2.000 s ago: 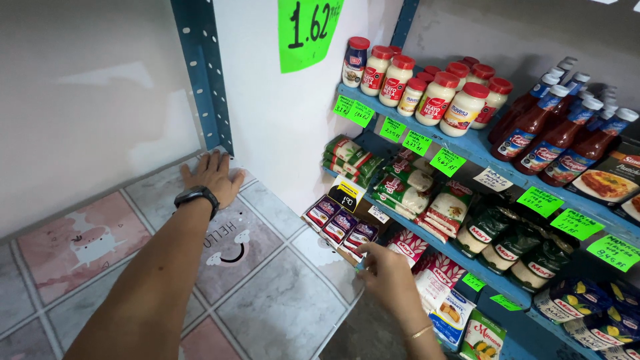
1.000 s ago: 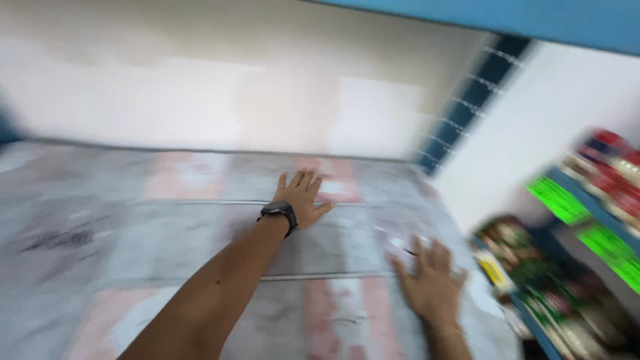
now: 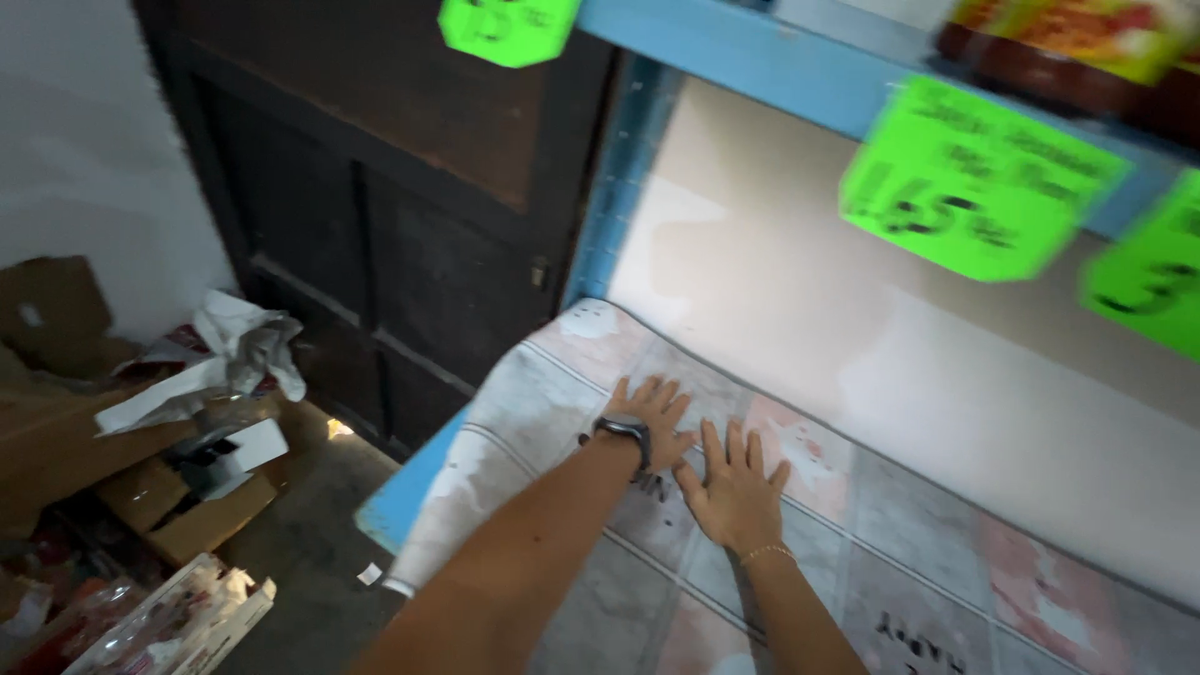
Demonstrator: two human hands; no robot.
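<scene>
A tile-patterned plastic sheet (image 3: 619, 581) in grey and pink covers a blue metal shelf (image 3: 412, 487), whose corner shows bare at the left. My left hand (image 3: 647, 422), with a dark watch on its wrist, lies palm down on the sheet with fingers spread. Close to its right, my right hand (image 3: 736, 487), with a thin bracelet, also rests flat on the sheet, fingers apart. Neither hand holds anything. The sheet's left end is lifted and curved past the shelf edge, and its back edge runs along the pale wall (image 3: 778, 272).
A blue shelf beam (image 3: 741, 56) with green price tags (image 3: 980, 178) crosses above the hands, near a blue upright (image 3: 623, 178). Left of the shelf stand a dark panelled door (image 3: 291, 169) and, on the floor, cardboard boxes (image 3: 141, 412) with crumpled paper (image 3: 248, 342).
The view has swung left to the shelf's other end. My right hand, near the goods two seconds ago, now lies flat on the sheet beside my left hand.
</scene>
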